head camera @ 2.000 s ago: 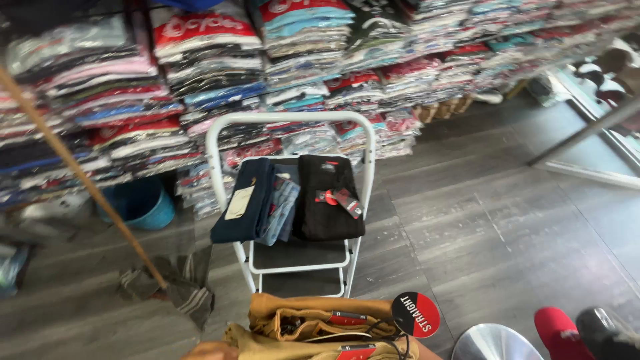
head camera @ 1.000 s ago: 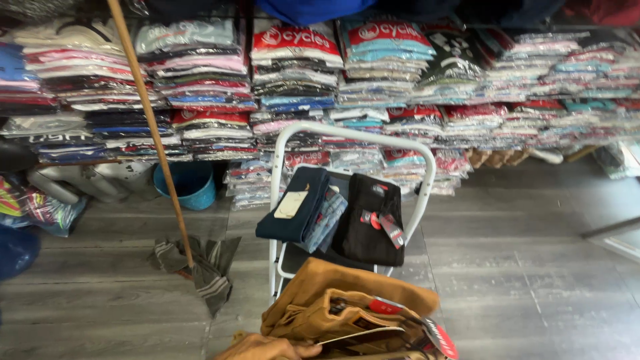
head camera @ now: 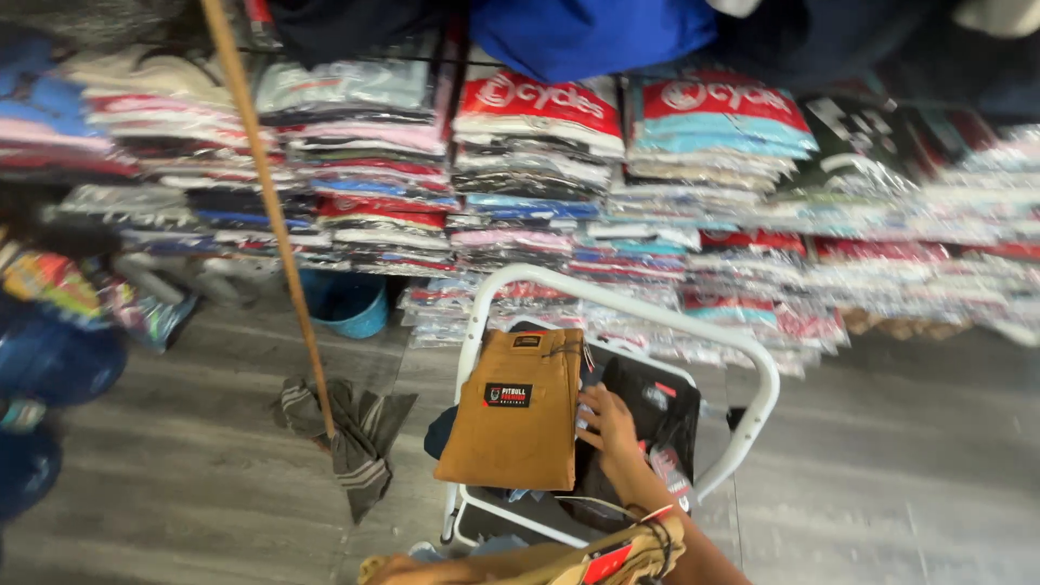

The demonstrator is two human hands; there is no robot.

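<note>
Folded tan trousers (head camera: 516, 431) with a dark brand patch lie on the top step of a white step ladder (head camera: 561, 280), over darker folded garments. My right hand (head camera: 609, 422) is beside their right edge, fingers spread, over folded black trousers (head camera: 650, 394) that carry a hanging tag. At the bottom edge my left hand (head camera: 422, 570), partly cut off, holds more folded tan trousers (head camera: 601, 556) with a red tag and dark cord. They lie across my right forearm in the view.
Stacks of bagged folded shirts (head camera: 532, 171) fill the shelves behind the ladder. A wooden pole (head camera: 276, 211) with a grey striped cloth (head camera: 353, 443) at its foot stands left, near a blue bucket (head camera: 349, 305). Large blue bottles (head camera: 57, 357) are at the far left.
One folded tan pair now lies on the ladder step, over the blue garments seen there before. My right hand has come into view beside it. The rest of the tan bundle is lower in view.
</note>
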